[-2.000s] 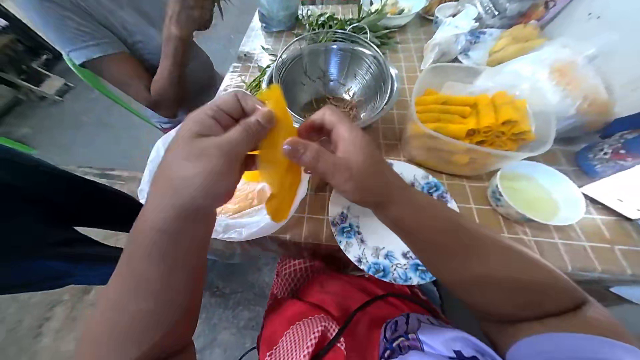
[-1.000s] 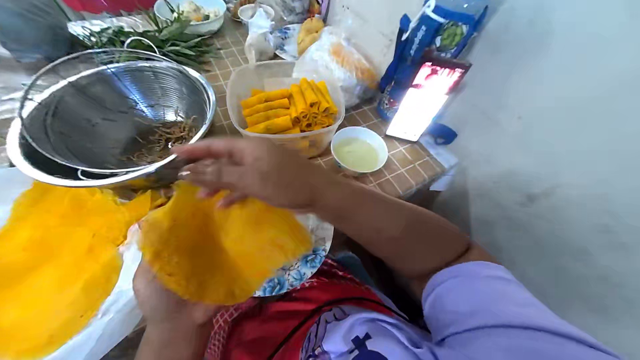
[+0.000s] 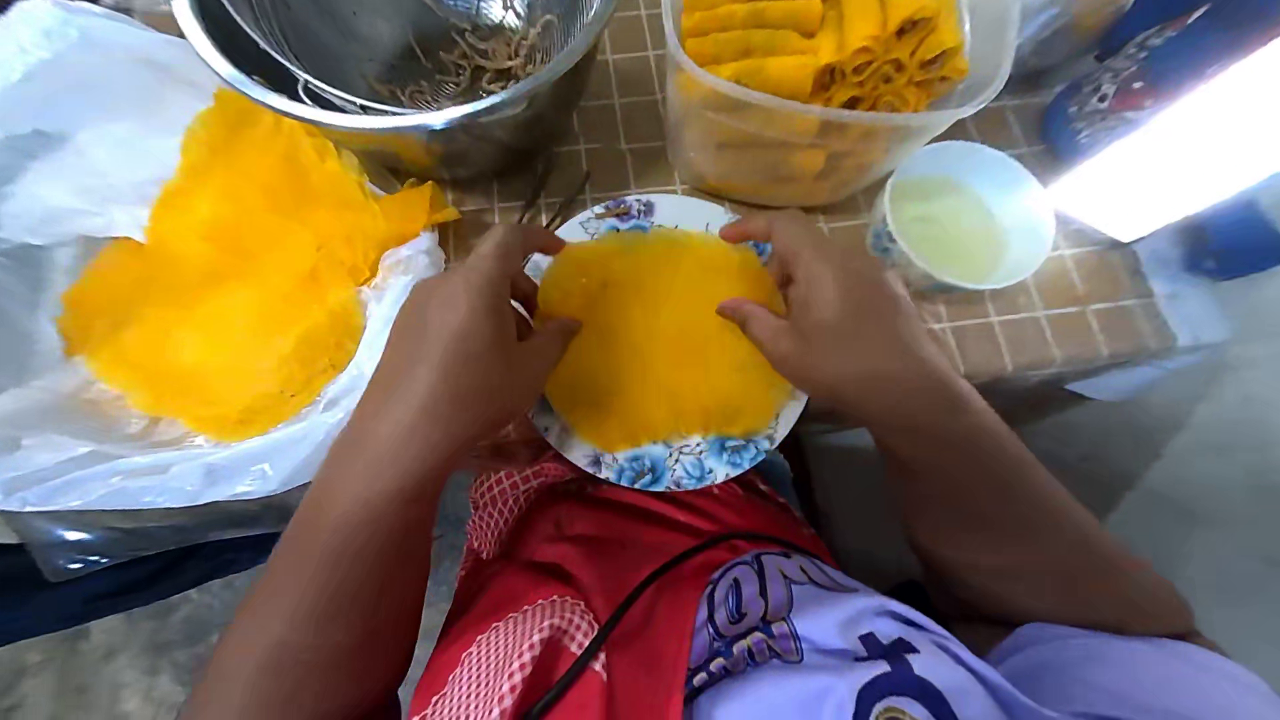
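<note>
A thin round yellow wrapper sheet (image 3: 660, 340) lies over a floral plate (image 3: 640, 468) in front of me. My left hand (image 3: 480, 330) pinches the sheet's left edge between thumb and fingers. On the opposite edge, my right hand (image 3: 820, 310) has its thumb on the sheet and its fingers by the upper right rim; whether it grips is unclear. More yellow sheets (image 3: 240, 280) lie on white plastic (image 3: 410, 280) at the left. Yellow rolls (image 3: 760, 45) fill a clear plastic container (image 3: 780, 160) beyond the plate.
A steel bowl (image 3: 480, 140) with a strainer holding brownish strands stands at the back left. A cup of pale liquid (image 3: 955, 225) is right of the plate, near a bright glowing panel (image 3: 1170, 140). The tiled table (image 3: 1060, 320) ends at the right.
The yellow sheet, held up in my hands one second ago, now lies on the plate. My right hand has moved from near the steel bowl to the sheet's right edge. The view has shifted.
</note>
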